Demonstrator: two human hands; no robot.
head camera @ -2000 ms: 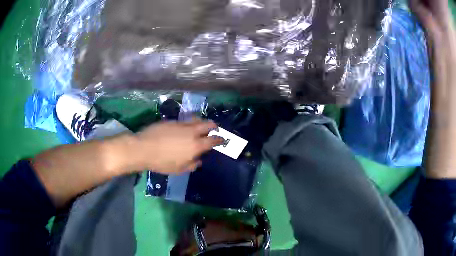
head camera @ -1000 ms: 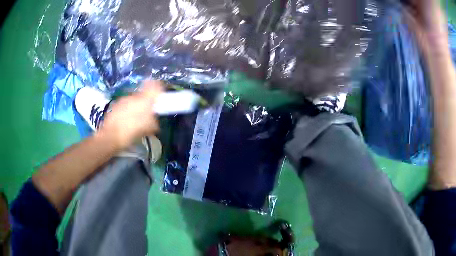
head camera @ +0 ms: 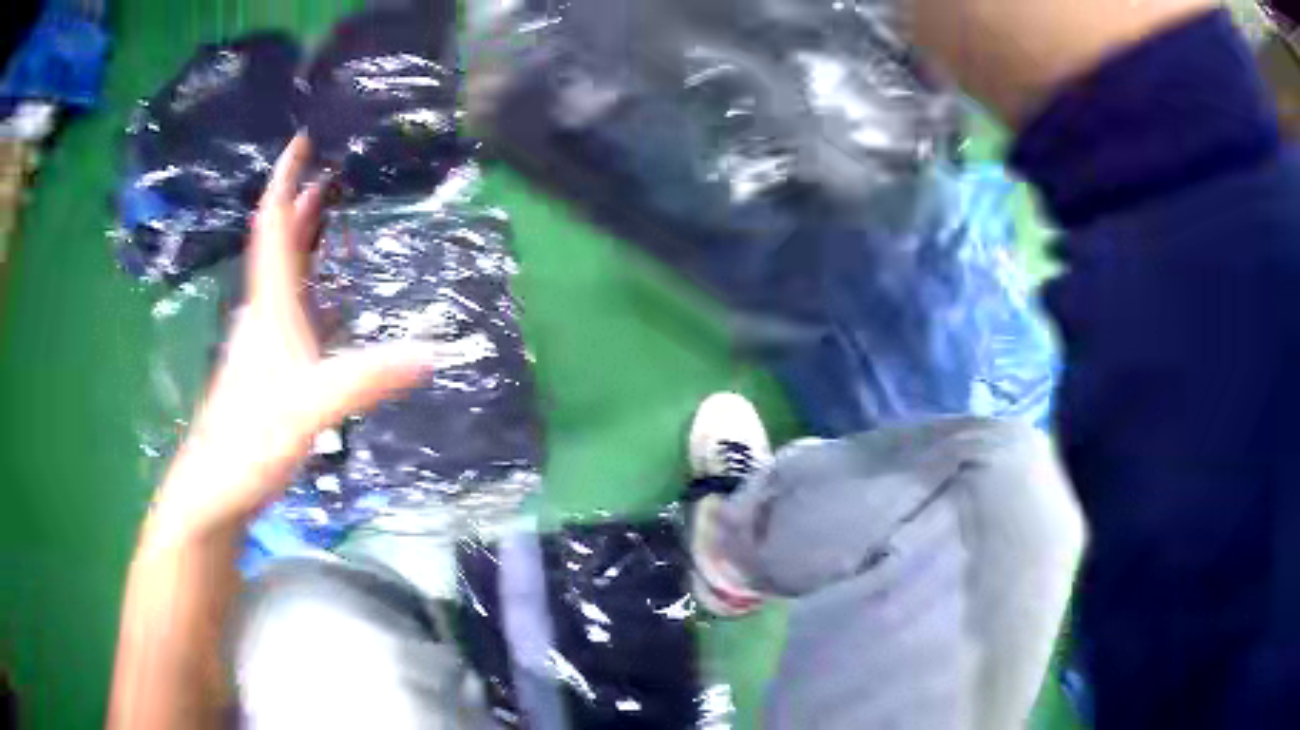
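My left hand (head camera: 278, 385) is open and empty, fingers apart, above a dark polybagged garment (head camera: 435, 364) at the left. A large grey-brown garment in clear film (head camera: 684, 100) is blurred at the top, right of centre. My right wrist and navy sleeve come in at the upper right; my right hand is cut off by the top edge, so its hold is hidden. A small navy garment pack with a pale vertical strip (head camera: 620, 606) lies on the floor between my legs, its lower part cut off.
More dark polybagged packs (head camera: 378, 107) lie at the upper left. A blue plastic bag (head camera: 912, 321) lies beyond my right knee, partly under the large garment. My white shoe (head camera: 727, 442) stands on the green floor. Another blue item (head camera: 57, 57) shows in the top left corner.
The view has swung left, showing more packs. My left hand has moved up and opened; the white object in it is gone from view. The large garment now appears further right and slanted.
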